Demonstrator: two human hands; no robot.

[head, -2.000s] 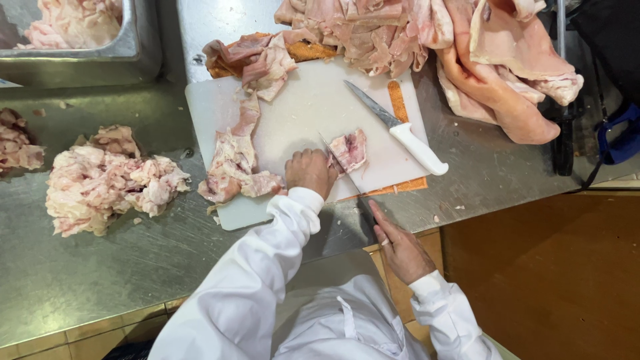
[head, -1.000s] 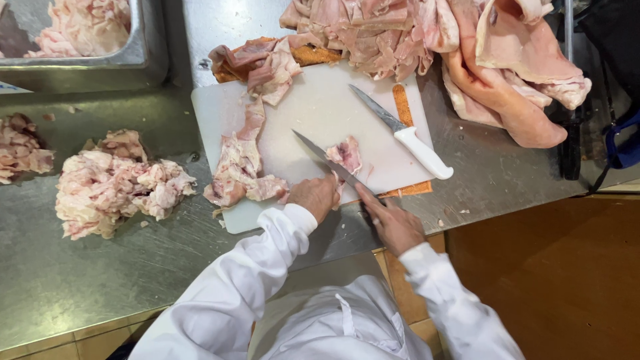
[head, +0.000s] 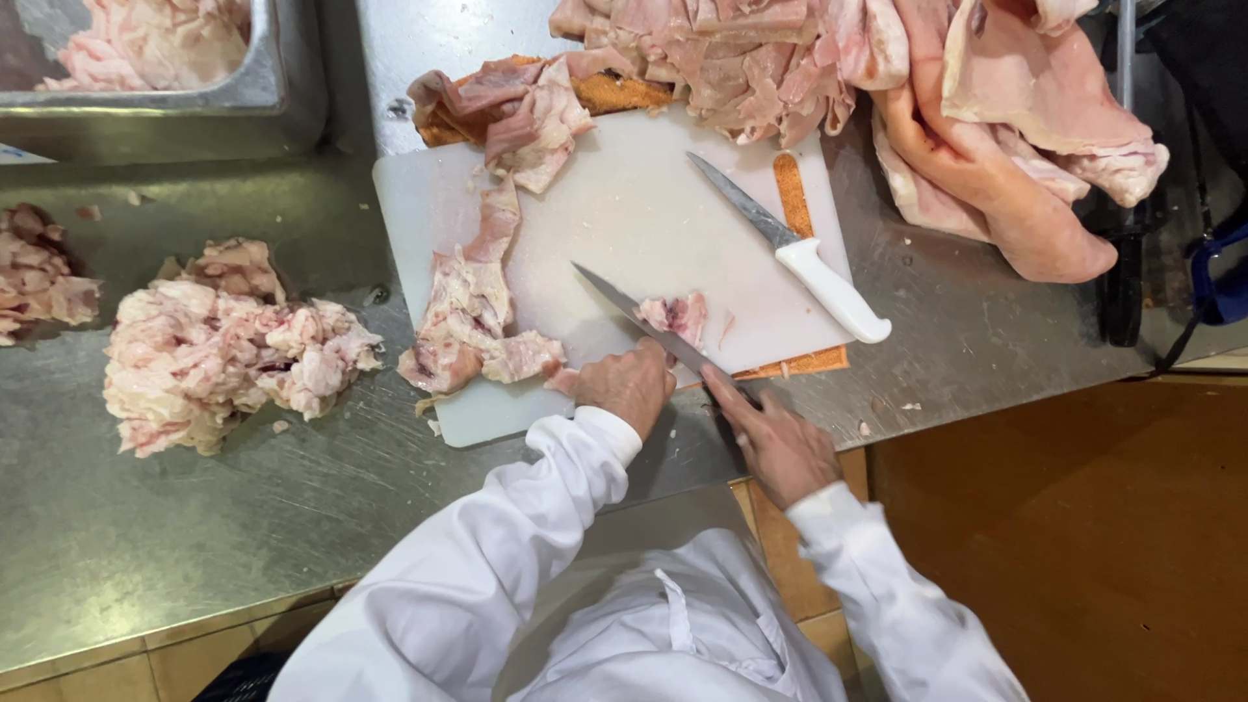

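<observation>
My right hand [head: 780,439] grips the handle of a long knife [head: 634,310], its blade slanting up and left over the white cutting board [head: 624,214]. A small piece of raw meat [head: 680,317] lies against the far side of the blade. My left hand [head: 629,385], fingers curled, rests at the board's near edge beside the blade, touching the end of a long strip of meat and skin [head: 473,312]; whether it grips the strip is hidden. A second knife [head: 829,278] with a white handle lies across the board's right side.
Pale fatty trimmings [head: 214,361] lie on the steel table [head: 292,526] at left, near a smaller meat pile [head: 34,273]. A metal tray [head: 283,88] of trimmings stands top left. Sliced skin [head: 741,58] is heaped behind the board, with large skin pieces [head: 994,185] at right.
The long knife's blade has swung from steeply upright to a lower slant, its tip now farther left. My right hand has moved up toward my left hand, which has drawn back toward the board's near edge.
</observation>
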